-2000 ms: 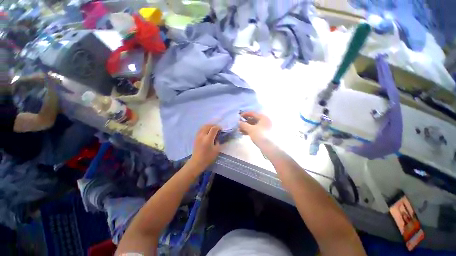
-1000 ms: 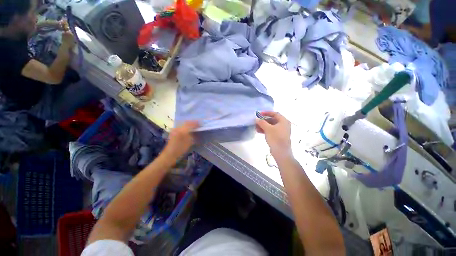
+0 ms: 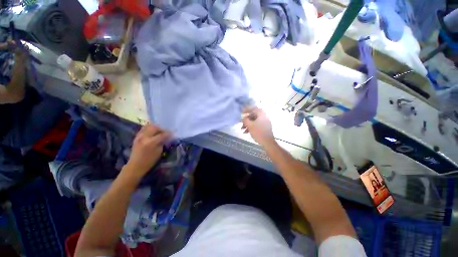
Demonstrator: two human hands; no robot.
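Note:
A blue-grey garment piece (image 3: 193, 100) lies on the white table, bunched at its far end and spread flat nearer me. My left hand (image 3: 149, 143) pinches its near left corner at the table's front edge. My right hand (image 3: 252, 120) is at its near right corner, with the fingers bent. A small dark spot of cloth or an object shows by the right fingertips; I cannot tell which. Fabric shears (image 3: 319, 148) lie right of my right hand, beside the sewing machine's needle area.
The sewing machine (image 3: 346, 93) stands right, with a lavender strip (image 3: 369, 95) and green-handled tool (image 3: 343, 27). A bottle (image 3: 86, 76), accessory tray (image 3: 113, 62) and red bag (image 3: 120, 20) are left. Cut pieces (image 3: 281, 20) lie behind. A phone or card (image 3: 375, 188) is at right. A person's arm (image 3: 15, 75) shows far left.
My left hand has moved left and towards me along the near edge. The darker folded band along that edge no longer shows, and the cloth is spread wider. The camera view has shifted.

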